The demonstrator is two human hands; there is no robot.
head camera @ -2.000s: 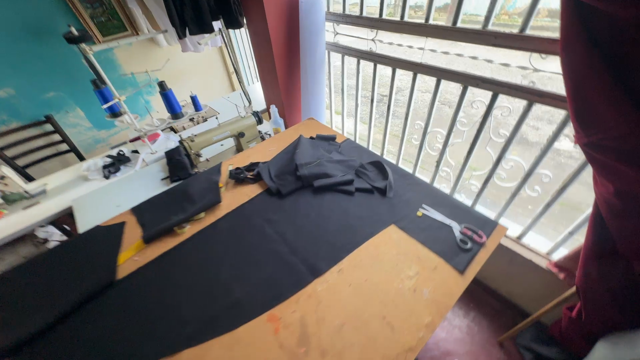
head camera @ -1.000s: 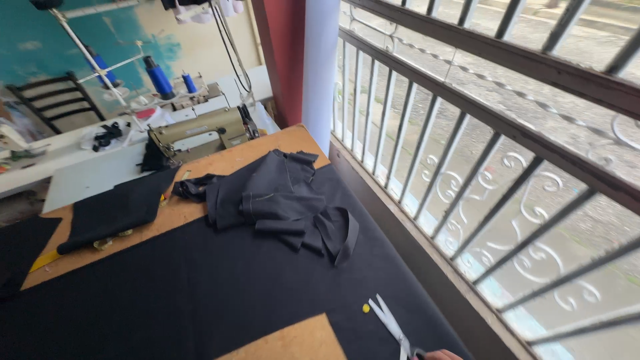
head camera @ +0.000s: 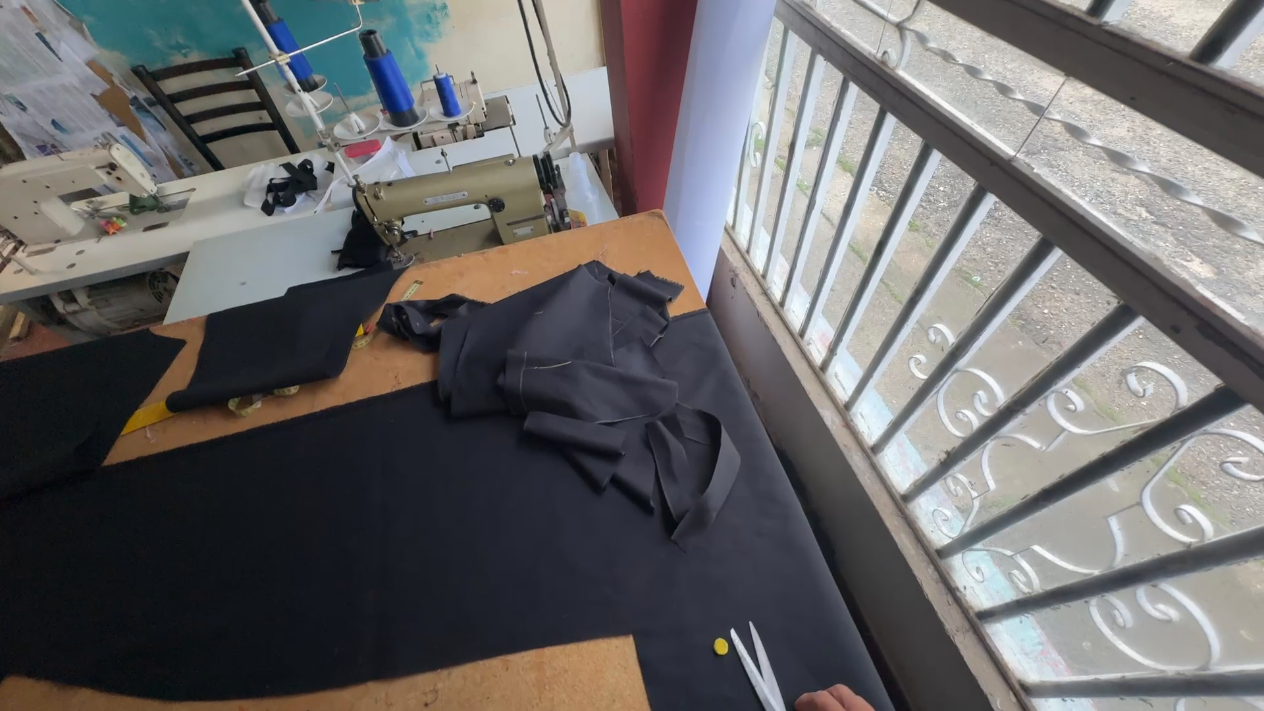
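Observation:
At the bottom edge, right of centre, only the fingers of my right hand (head camera: 834, 699) show, beside the blades of a pair of scissors (head camera: 756, 667); the scissors' handles are cut off by the frame, so the grip cannot be told. The blades lie slightly apart on black fabric (head camera: 296, 533) spread over a wooden table. A small yellow piece of chalk (head camera: 721, 647) rests just left of the blades. Farther up, crumpled black cut pieces (head camera: 583, 365) are heaped on the cloth. My left hand is out of view.
Folded black cloth (head camera: 286, 336) lies over a yellow measuring tape (head camera: 148, 417) on the wooden tabletop (head camera: 553, 252). Beyond the table stand an industrial sewing machine (head camera: 454, 197) and blue thread cones (head camera: 388, 84). A barred window (head camera: 889, 267) runs along the right side.
The view has shifted markedly. Two seconds ago the whole scissors lay on the cloth with no hand at them; since then my right hand has come to the handle end.

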